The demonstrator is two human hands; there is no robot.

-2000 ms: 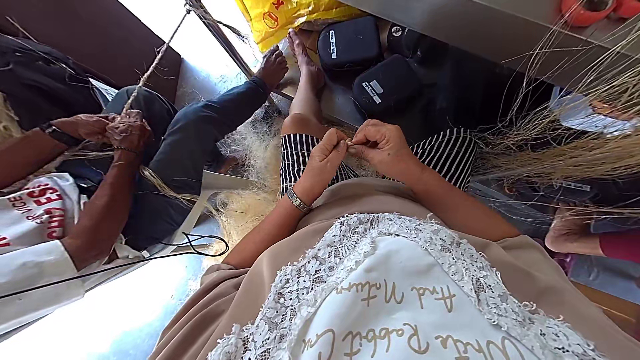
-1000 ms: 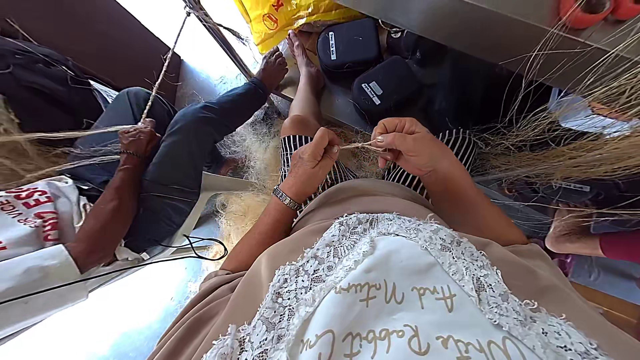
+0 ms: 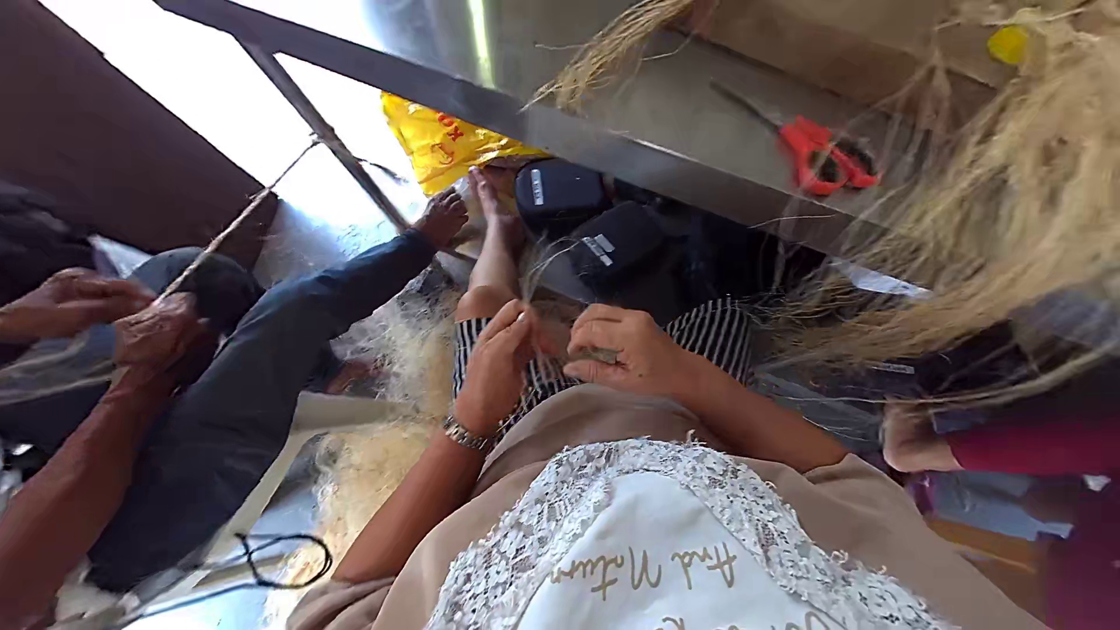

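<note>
Above my lap, my left hand (image 3: 503, 363) pinches thin pale fibers (image 3: 544, 262) whose loose ends rise past its fingertips. My right hand (image 3: 626, 350) is just to the right, its fingers curled; blur hides whether a fiber lies between them. A large bundle of tan plant fiber (image 3: 989, 210) hangs over the metal table at the right. Red-handled scissors (image 3: 818, 153) lie on that table. More pale fiber (image 3: 367, 481) is heaped beside my left forearm.
At the left, a co-worker's hands (image 3: 157, 324) hold a twisted cord (image 3: 232, 227) tied to a metal bar. The metal table's edge (image 3: 665, 157) crosses ahead. Two black cases (image 3: 560, 192) and a yellow bag (image 3: 446, 140) lie below. Another person's foot (image 3: 910, 437) is at the right.
The strand that stretched between my hands a second ago is no longer seen there; loose fibers now stand above my left hand. The co-worker's second hand is back at the cord. The view has shifted.
</note>
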